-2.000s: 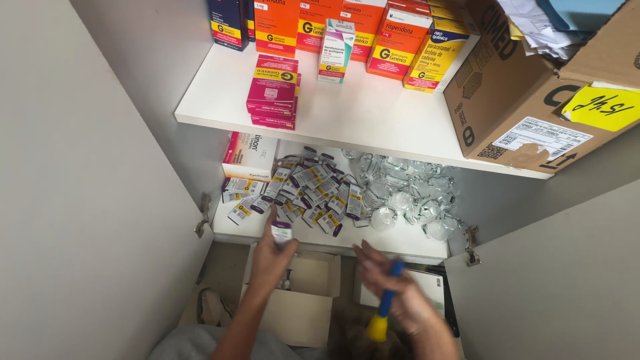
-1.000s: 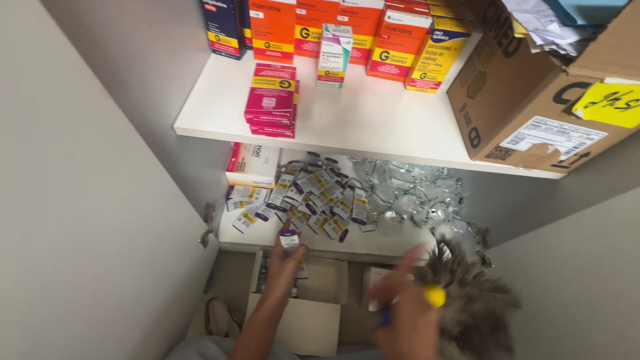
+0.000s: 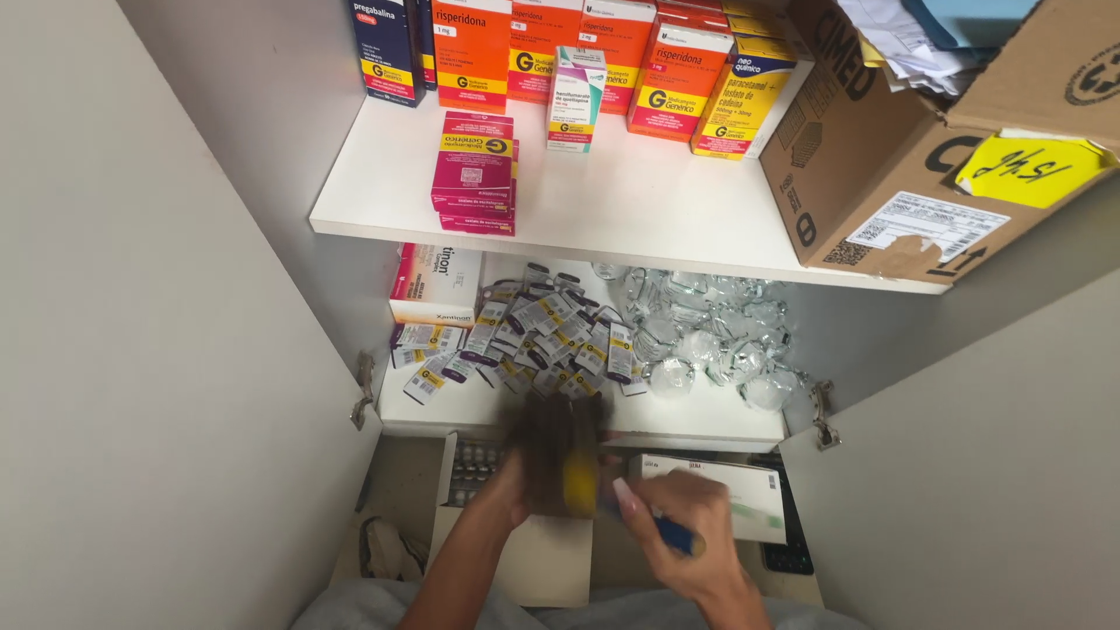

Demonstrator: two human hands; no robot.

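My right hand (image 3: 696, 534) grips the blue handle of a feather duster (image 3: 560, 455), whose dark feathers and yellow collar are blurred. The feathers cover the fingers of my left hand (image 3: 503, 499), so what it holds is hidden. Just beyond, on the lower shelf (image 3: 700, 420), lies a heap of small labelled medicine packs (image 3: 551, 337) in white, yellow and purple. Clear crinkled plastic or glass pieces (image 3: 717, 332) are piled to their right. Under my hands is an open white carton (image 3: 516, 560) with rows of small vials or blisters (image 3: 472, 468).
Medicine boxes (image 3: 669, 74) line the upper shelf (image 3: 612, 219), with a pink stack (image 3: 474, 171) near its front left. A cardboard box (image 3: 884, 166) holding papers overhangs at right. Cabinet doors (image 3: 175, 350) flank both sides. A white box (image 3: 717, 494) lies below the shelf, right of centre.
The feather duster has swung left, from beside my right hand to over my left hand. The small labelled item seen in my left hand earlier is now hidden behind the feathers.
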